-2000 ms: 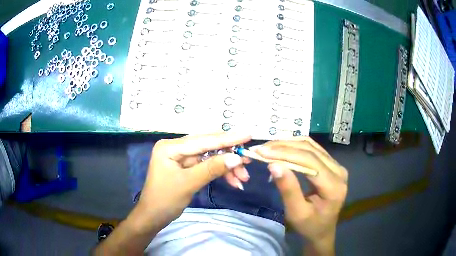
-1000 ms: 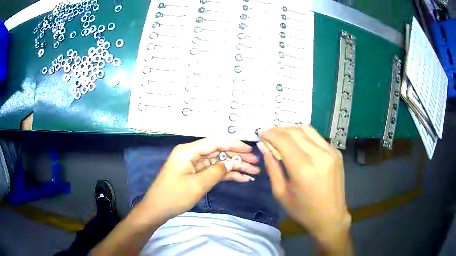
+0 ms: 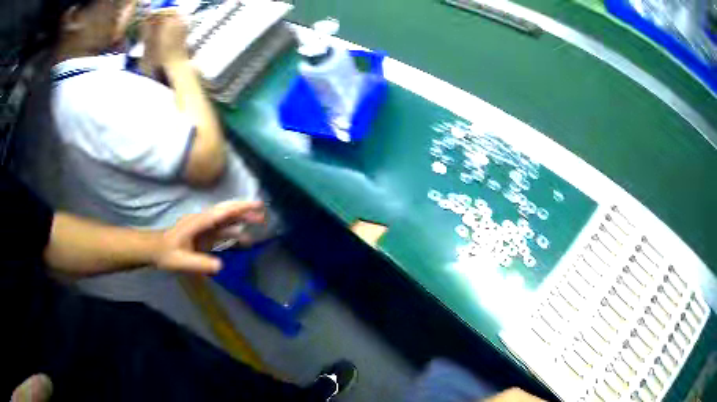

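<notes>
The white slotted tray (image 3: pixel 578 330) lies tilted in view at the lower right, with small dark round pieces in many slots. A loose pile of silver rings (image 3: pixel 503 235) lies on the green bench to its left. A small patch of skin at the bottom edge, beside the tray's near corner, looks like part of my left hand (image 3: pixel 515 396); its fingers and anything in them are cut off. My right hand is out of the picture. The yellow tool is not visible.
A dark-sleeved person's hand (image 3: pixel 204 239) reaches in from the left, thumb and fingers apart. A seated person in white (image 3: pixel 126 133) is beyond. A blue bin (image 3: pixel 365 94) with a white bottle (image 3: pixel 330 74), stacked trays (image 3: pixel 244 47) and a metal strip (image 3: pixel 495 16) also show.
The view has swung left, so the tray and rings now sit further right. My hands have dropped almost wholly out of view. The neighbouring people, blue bin and bottle have appeared.
</notes>
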